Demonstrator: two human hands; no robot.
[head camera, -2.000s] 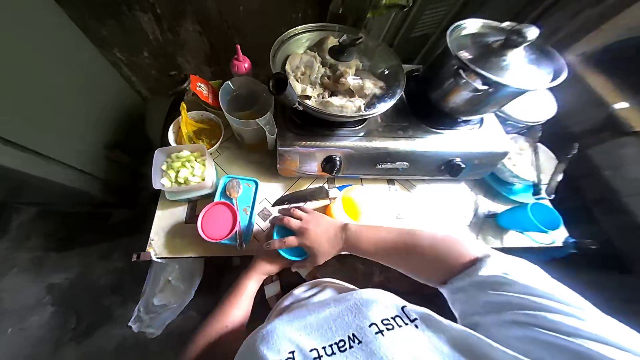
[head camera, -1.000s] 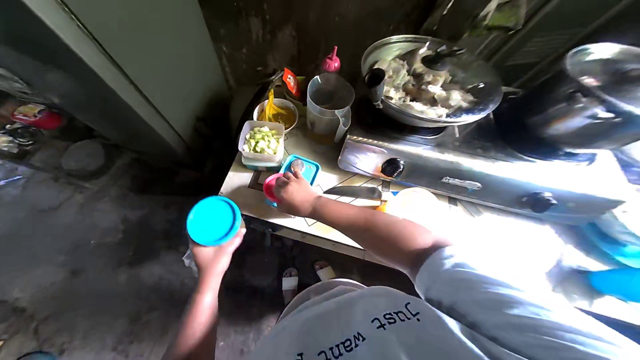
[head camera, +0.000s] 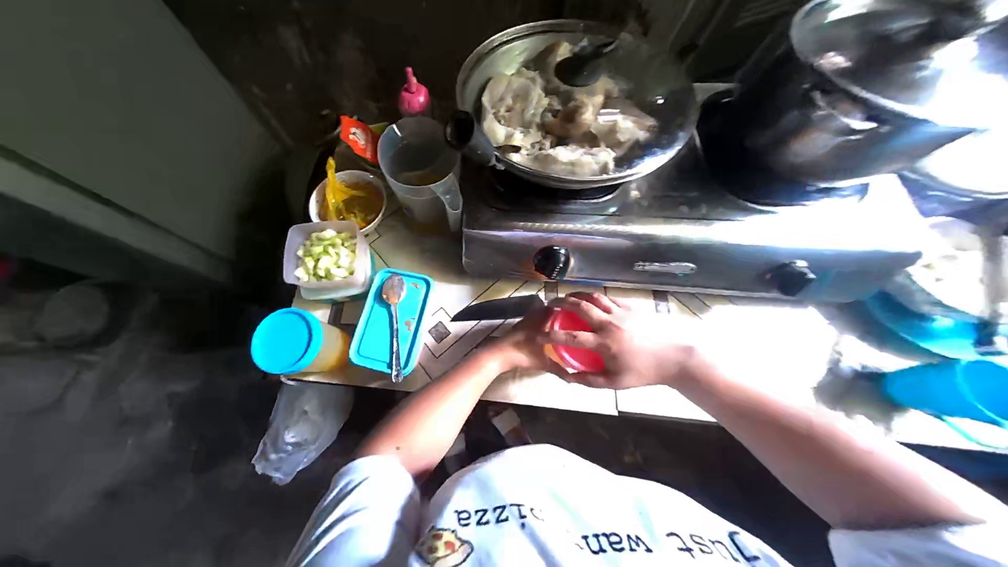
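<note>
Both hands are around a container with a red-pink lid (head camera: 576, 340) at the table's front edge. My left hand (head camera: 526, 342) grips its left side, partly hidden, while my right hand (head camera: 630, 342) covers its top and right side with spread fingers. A knife (head camera: 498, 308) lies just left of and behind the hands. Farther left, a metal spoon (head camera: 394, 323) rests on a blue rectangular lid (head camera: 370, 335). Beside that lid, at the table's left corner, stands a jar with a round blue lid (head camera: 287, 341).
A two-burner gas stove (head camera: 709, 252) spans the back, bearing a glass-lidded pan of meat (head camera: 575, 177) and a large metal pot (head camera: 819, 134). Back left are a tub of chopped pale-green pieces (head camera: 294, 256), a bowl (head camera: 381, 206) and a plastic pitcher (head camera: 421, 181). A blue cup (head camera: 937, 390) sits right.
The blue-lidded jar, in my left hand a second ago, now stands at the table's left corner. The red-pink-lidded container has moved right from beside the blue rectangular lid, with both hands now on it.
</note>
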